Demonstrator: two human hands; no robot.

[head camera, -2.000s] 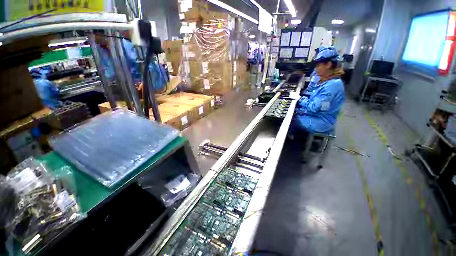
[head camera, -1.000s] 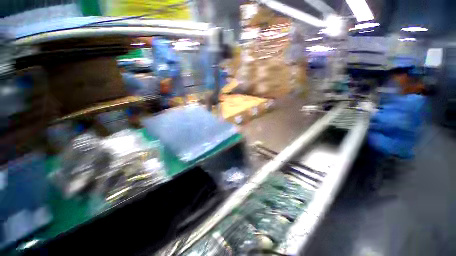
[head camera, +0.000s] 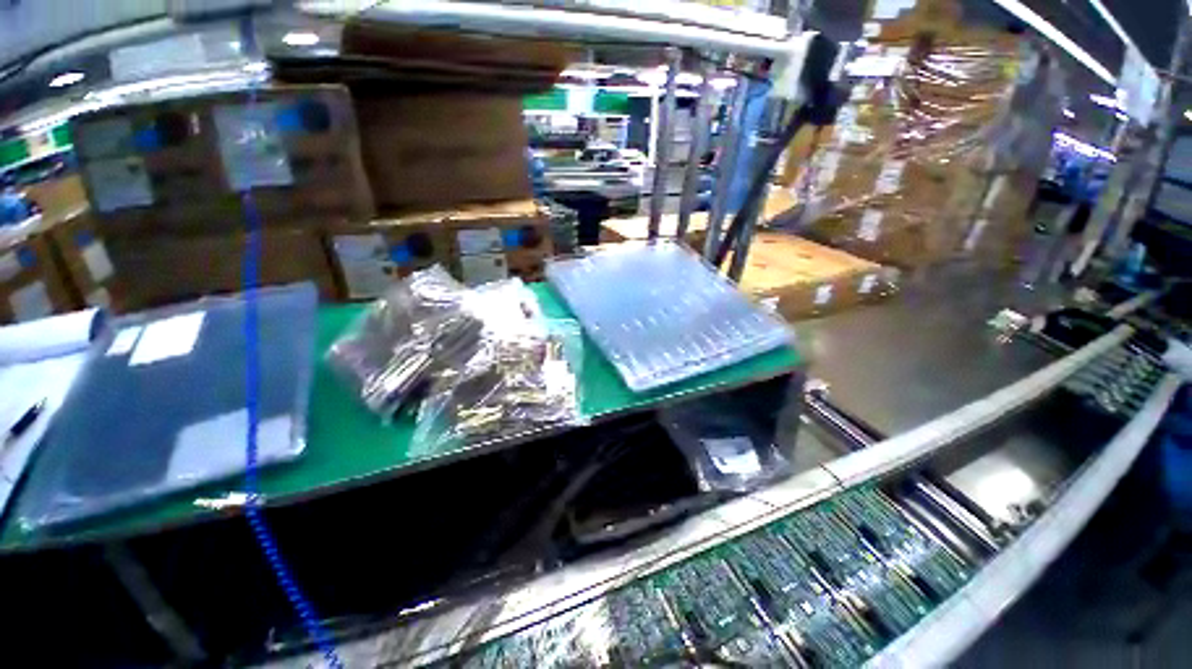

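No hand of mine is in the picture. Green circuit boards lie edge to edge in a row between the pale conveyor rails, at the lower right. Beside the line is a green-topped bench. On it, from left to right, are a grey-blue plastic sleeve with white labels, clear bags of metal parts and a clear ribbed blister tray stack. A blue coiled cord hangs down at the left.
White paper with a black pen lies at the far left. A labelled plastic bag is on the dark shelf underneath. Brown cartons stand behind the bench. A wrapped carton stack stands farther back. Blue clothing shows at the right edge.
The view has swung left. The bench, bags and blister tray now sit nearer the middle, and the sleeve, paper and blue cord show clearly. The seated person has nearly left the picture at the right.
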